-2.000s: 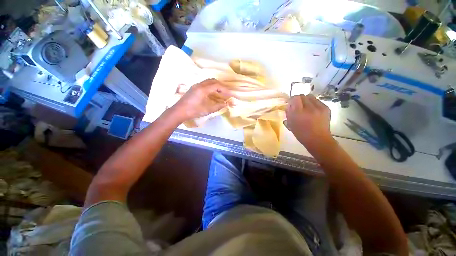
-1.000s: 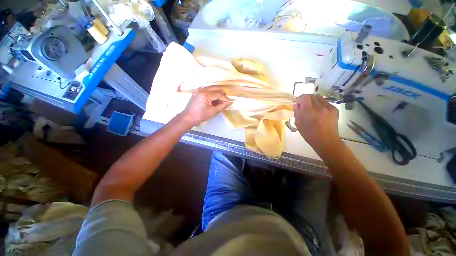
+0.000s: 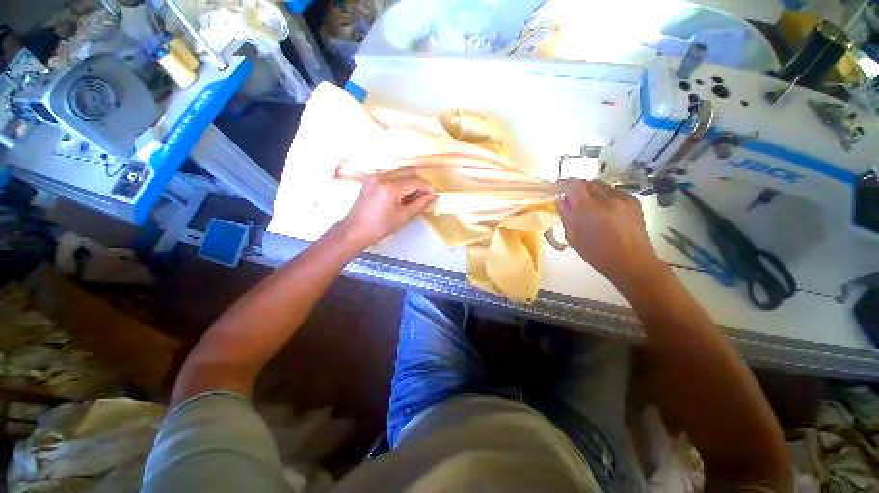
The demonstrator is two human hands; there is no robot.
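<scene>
A cream to pale yellow garment piece lies bunched on the white machine table, left of the needle area. My left hand pinches its edge between the fingertips. My right hand grips the same cloth just left of and in front of the presser foot area, and the cloth is drawn fairly straight between both hands. The white lockstitch machine with a blue stripe stands at the right. The exact needle point is hard to make out in the glare.
Black fabric shears lie right of my right hand, with light blue snips beside them. A dark thread cone stands at the back right. Another machine is at the left. Cloth heaps lie low at the left.
Over the last two seconds my left hand has moved slightly down along the cloth edge. My right hand keeps its grip near the needle area. The view has shifted slightly.
</scene>
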